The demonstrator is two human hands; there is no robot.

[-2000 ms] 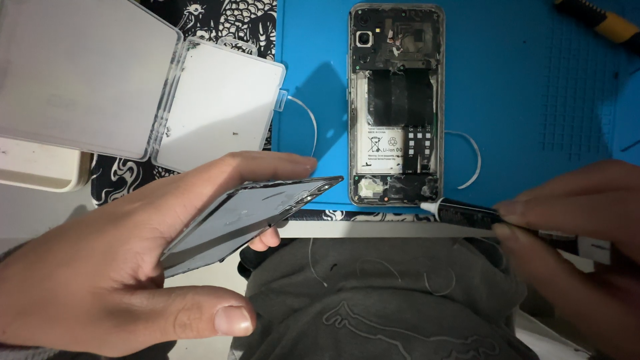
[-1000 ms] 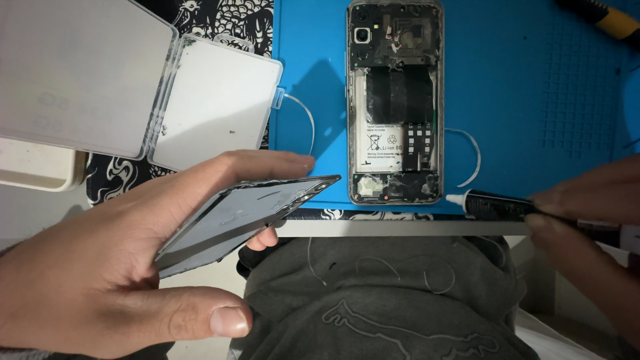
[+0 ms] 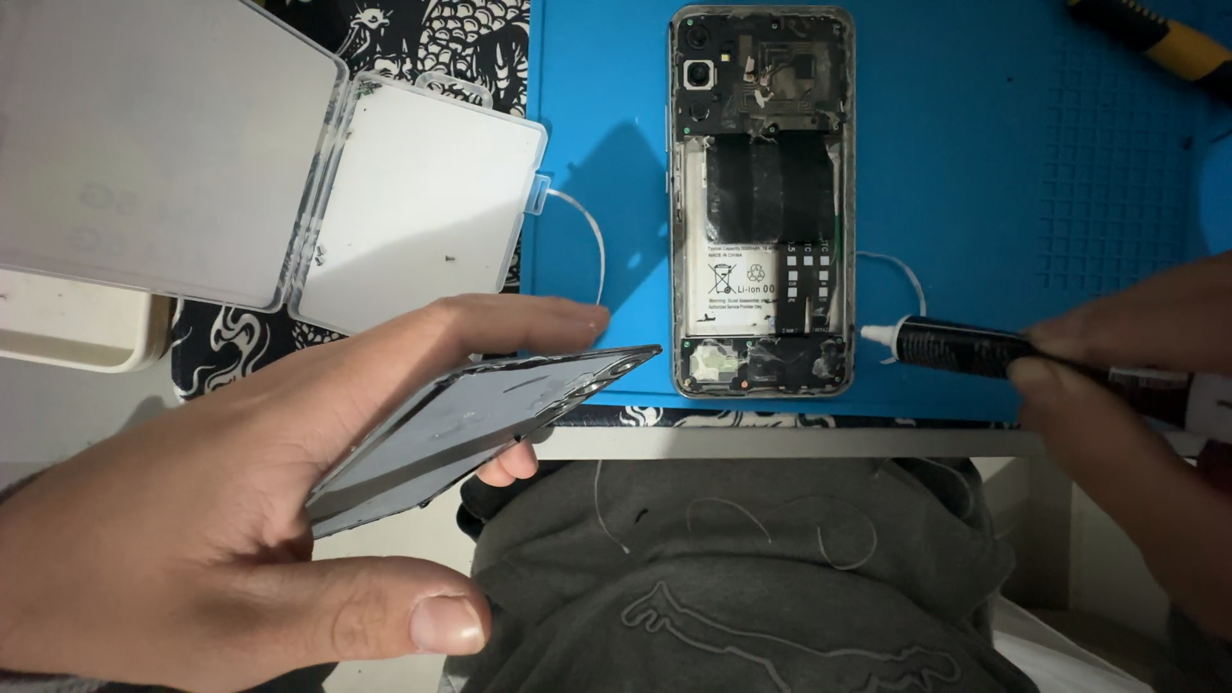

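An opened smartphone (image 3: 760, 202) lies upright in view on a blue work mat, its white battery, black tape and inner parts exposed. My left hand (image 3: 241, 462) holds a thin phone panel (image 3: 472, 423) tilted, with its grey inner face and dark rim showing, left of the phone's lower end. In my right hand (image 3: 1107, 385) is a black glue tube (image 3: 953, 345) with a white nozzle. The nozzle points left, close to the phone's lower right edge; whether it touches cannot be told.
A hinged clear plastic case (image 3: 423, 202) stands open at the left, with tiny bits on it. Beneath the blue mat (image 3: 953, 144) lies a black-and-white patterned cloth (image 3: 472, 48). A yellow-and-black tool handle (image 3: 1165, 43) is at the top right. Thin pale strands lie beside the phone and on the grey garment (image 3: 731, 577).
My right hand has drawn the tube away from the phone's bottom edge, then brought it up beside the lower right side. My left hand keeps the panel in nearly the same place.
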